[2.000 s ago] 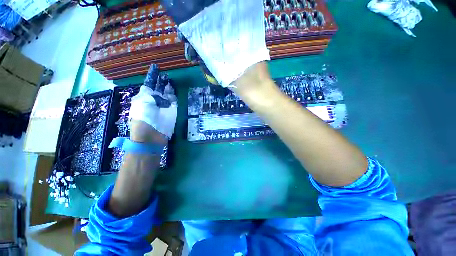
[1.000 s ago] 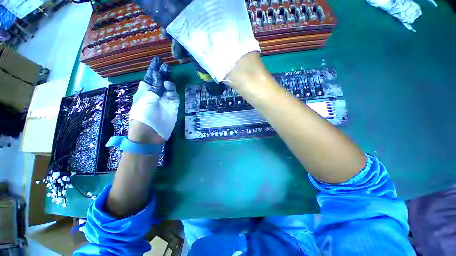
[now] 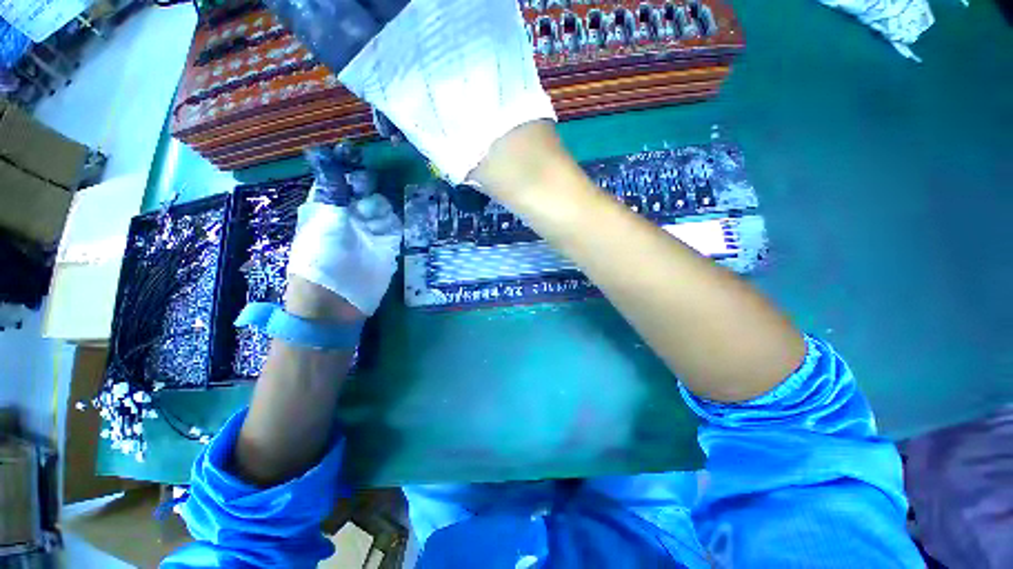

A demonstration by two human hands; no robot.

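A long silver heat sink [image 3: 511,262] lies in the dark speckled jig [image 3: 728,167], with small black components in a row along its far side. My right hand [image 3: 455,89], in a white glove with dark fingers, grips a dark electric screwdriver [image 3: 467,200]. Its nose shows below the hand over the jig's left part; the hand hides most of the tool, and its bit tip cannot be made out. My gloved left hand [image 3: 347,239] is left of the jig, over the right-hand bin's edge, with fingers bunched. Whether it holds a small part cannot be told.
Orange-brown stacked carriers [image 3: 644,80] stand behind the jig. Two black bins [image 3: 230,283] of small parts and black leads are at left, white connectors [image 3: 124,417] at their near corner. A crumpled plastic bag [image 3: 894,20] lies back right. A cardboard box [image 3: 42,167] is far left.
My right hand and the screwdriver have moved left and slightly up in view. My left hand's fingers have drawn together from a more extended pose. The bench items have shifted slightly left in view.
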